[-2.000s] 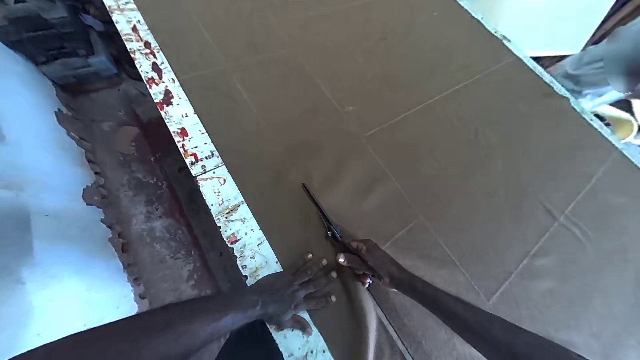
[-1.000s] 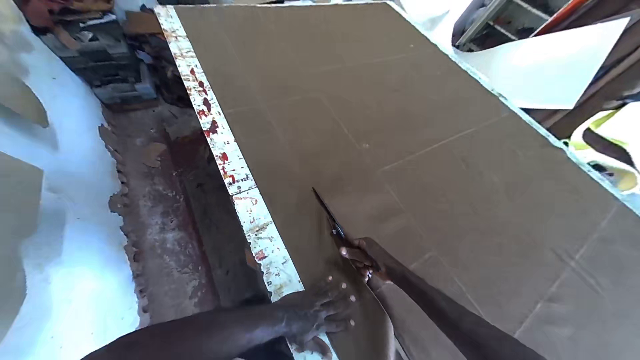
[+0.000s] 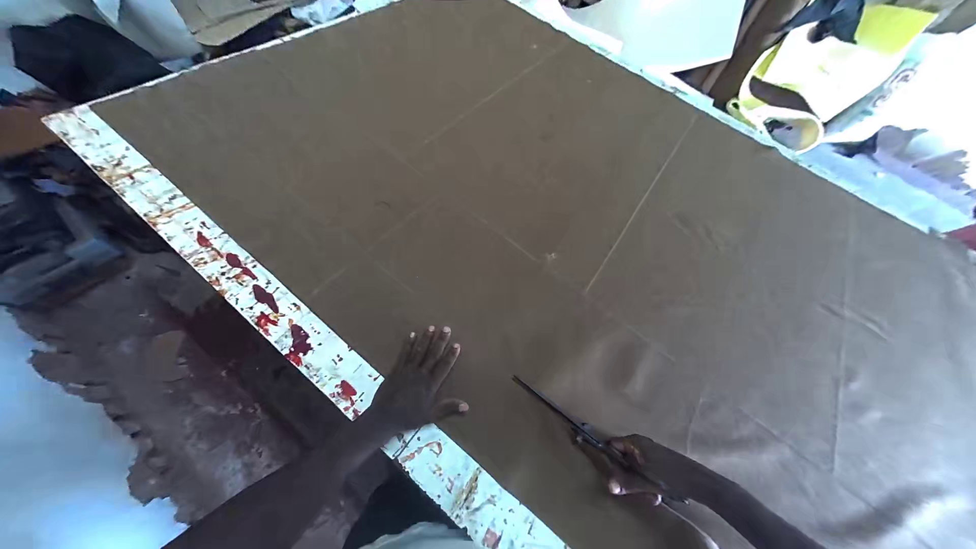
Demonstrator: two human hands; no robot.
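A large sheet of brown material (image 3: 488, 229), marked with pale straight lines, covers the table. My left hand (image 3: 423, 381) lies flat on it by the near-left edge, fingers spread, holding nothing. To the right, my right hand (image 3: 625, 465) grips a pair of dark scissors (image 3: 560, 412) by the handles. The blades look closed or nearly so and point up and left over the sheet. A cut edge of the material shows beside my right hand at the bottom; the lower part of the scissors is partly hidden by the fingers.
The table's paint-stained white edge (image 3: 305, 335) runs along the left. Beyond the far-right edge stand a white panel (image 3: 671, 30) and a yellow-and-white rolled item (image 3: 801, 99). Dark cloth (image 3: 80, 57) lies past the far-left corner. A worn floor (image 3: 191, 381) shows at lower left.
My left hand has moved forward along the table edge and now lies farther from the right hand. The scissors remain in my right hand. The view has shifted.
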